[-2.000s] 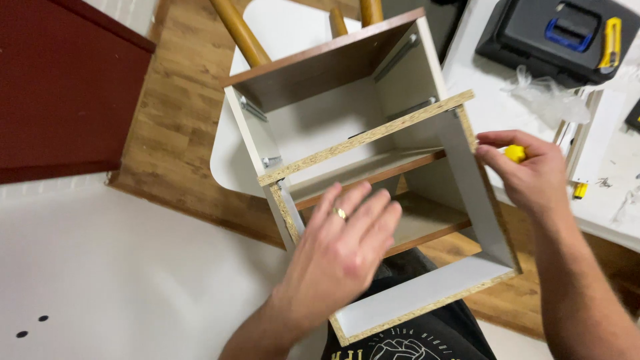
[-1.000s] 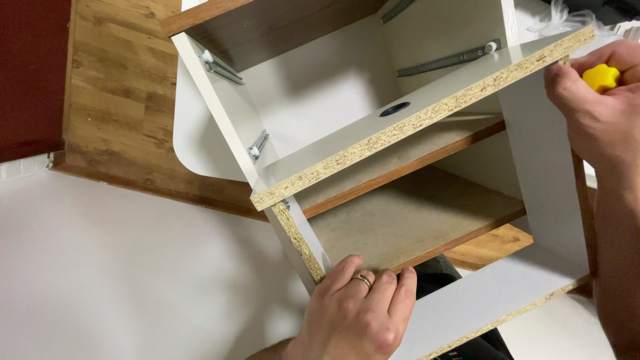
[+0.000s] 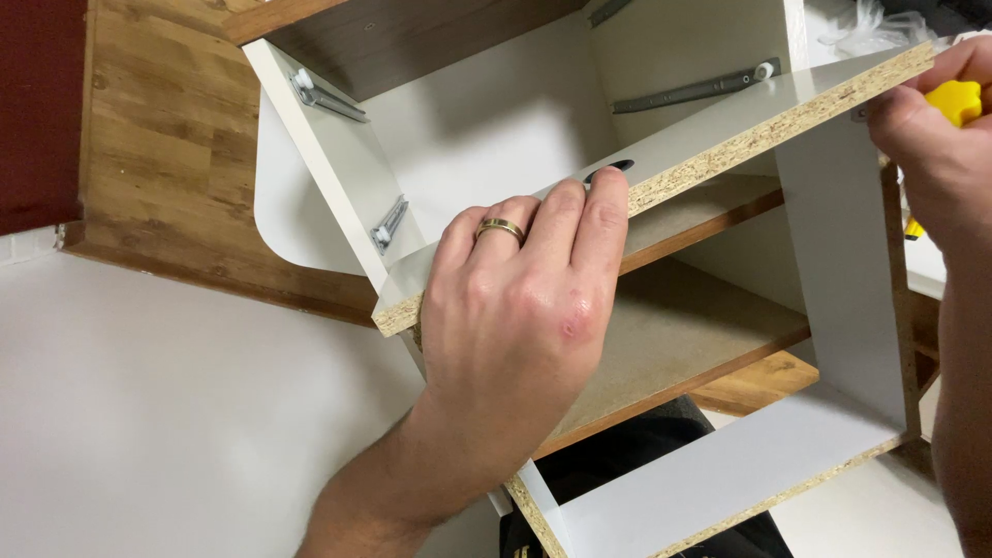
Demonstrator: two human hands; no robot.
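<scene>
My left hand (image 3: 527,287), with a ring on one finger, grips the raw chipboard edge of a white laminated panel (image 3: 713,159), beside a dark round insert (image 3: 610,170) in its face. That panel forms the upper side of a frame whose lower white board (image 3: 728,457) lies near my lap. At the panel's right end, my right hand (image 3: 930,132) holds a screwdriver by its yellow handle (image 3: 955,102); the tool's tip is hidden. Behind the frame lies a white cabinet (image 3: 325,155) with brown shelves (image 3: 697,349) and metal drawer slides (image 3: 690,93).
A white wall or panel surface (image 3: 155,403) fills the lower left. Wood flooring (image 3: 163,132) and a dark red surface (image 3: 39,108) are at upper left. A clear plastic bag (image 3: 880,31) lies on a white surface at upper right.
My left hand has moved up from the shelf's front edge onto the chipboard panel. My right hand stays at the panel's right end. The view has come closer since the earliest frame.
</scene>
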